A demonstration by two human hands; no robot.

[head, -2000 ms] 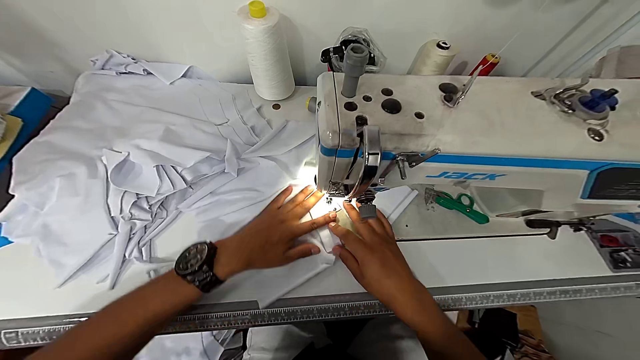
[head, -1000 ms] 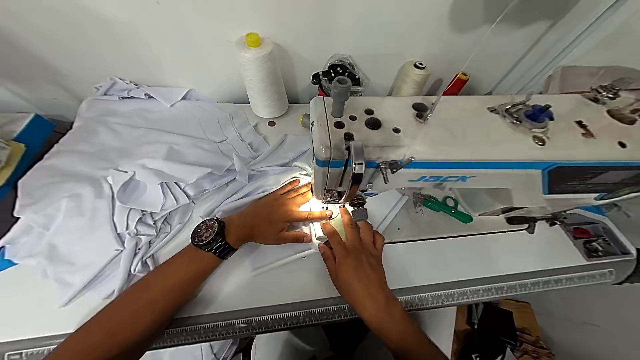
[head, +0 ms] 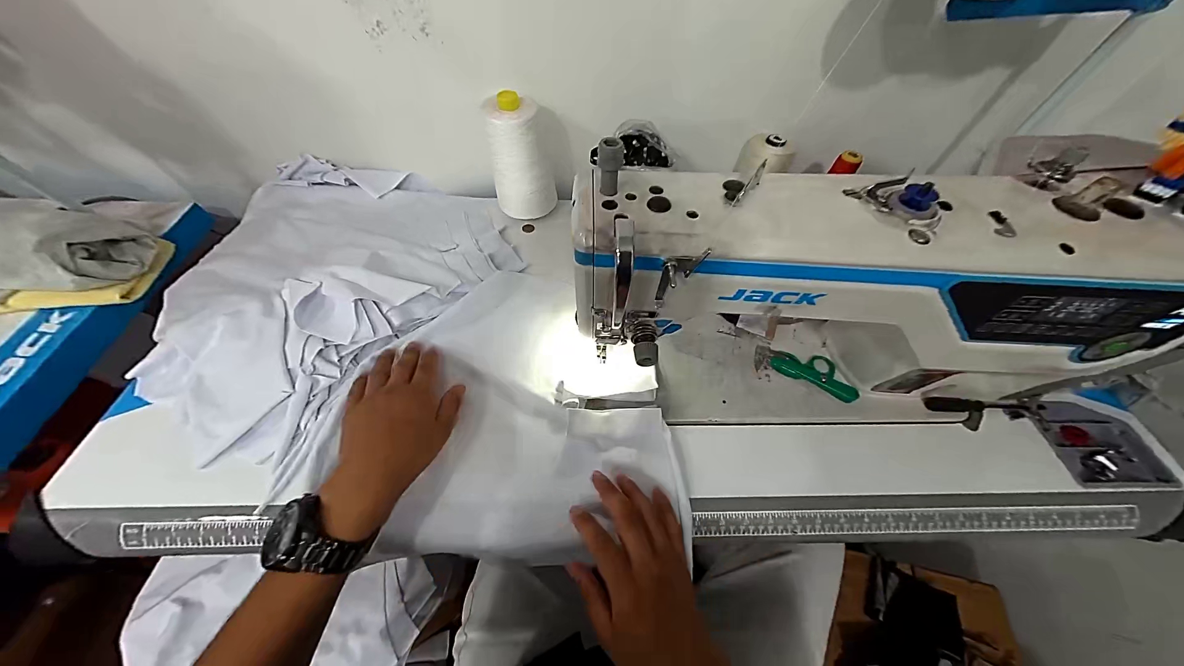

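Observation:
A white fabric piece (head: pixel 499 462) lies spread over the table front, its far part under the lit needle area of a Jack sewing machine (head: pixel 768 240). Flat on the fabric's left part rests my left hand (head: pixel 398 416), fingers a little apart, a dark watch on its wrist. My right hand (head: pixel 634 550) touches the fabric's right part near the table edge, fingers spread. A pocket-like square with a folded upper edge (head: pixel 615 425) shows just in front of the presser foot (head: pixel 602 351). Neither hand grips anything that I can see.
Heaped white cloth (head: pixel 342 296) lies at the left, behind my left hand. A white thread cone (head: pixel 521 162) stands behind the machine head. Green thread snips (head: pixel 814 373) lie under the machine arm. A ruler strip (head: pixel 916 521) runs along the table's front edge. A blue box (head: pixel 55 342) is far left.
Both hands have moved away from the needle area toward the front edge, the left one also leftward. The white fabric is now spread out flat between them. The view has shifted.

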